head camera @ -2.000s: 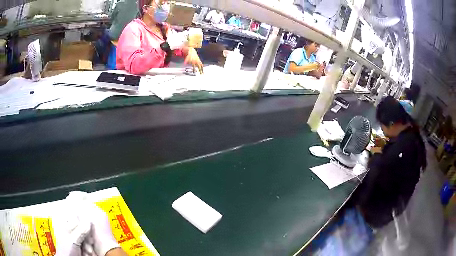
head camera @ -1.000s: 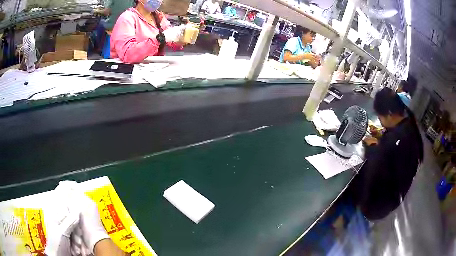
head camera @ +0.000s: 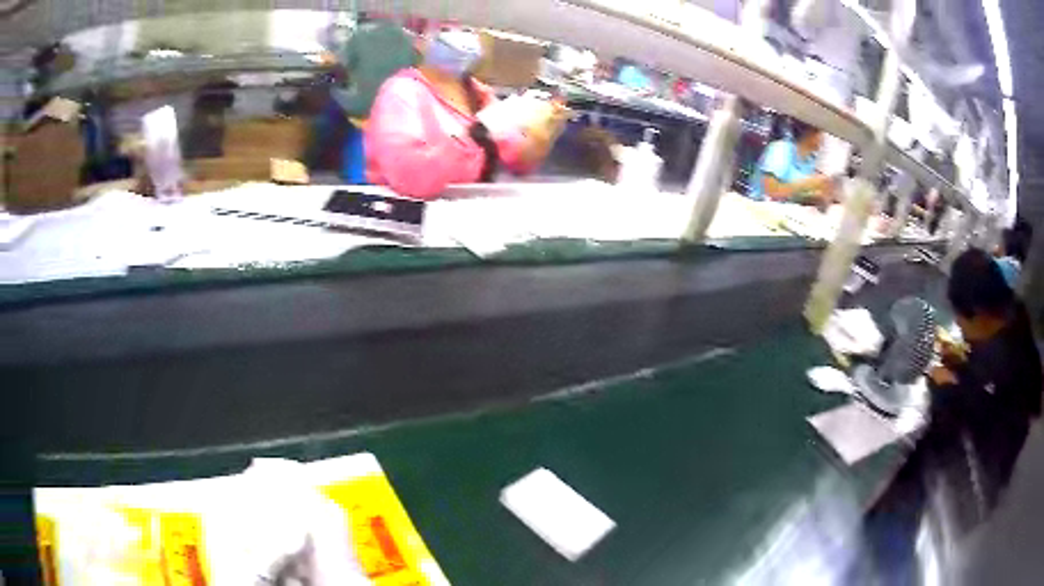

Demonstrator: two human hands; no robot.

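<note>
The printed white and yellow sheet [head camera: 384, 536] with red strips lies on the green bench at the bottom left. A blurred, overexposed white shape [head camera: 269, 504] lies over its middle, where gloved hands were seen before. The outlines of my left hand and my right hand do not show apart in it, and their fingers cannot be made out. Whether they hold anything is hidden by glare and blur. A plain white rectangular block [head camera: 558, 513] lies flat on the bench, right of the sheet.
A dark conveyor belt [head camera: 458, 343] runs across beyond the bench. A grey fan [head camera: 908, 343] and papers stand at the right beside a person in black [head camera: 990, 378]. A person in pink [head camera: 418, 137] works across the belt near a dark device [head camera: 376, 213]. White posts [head camera: 841, 252] rise at the belt.
The view has turned left, so the sheet, block, fan and people all appear further right. The picture is more blurred, and the separate gloved hands and bare wrist seen earlier no longer show clearly.
</note>
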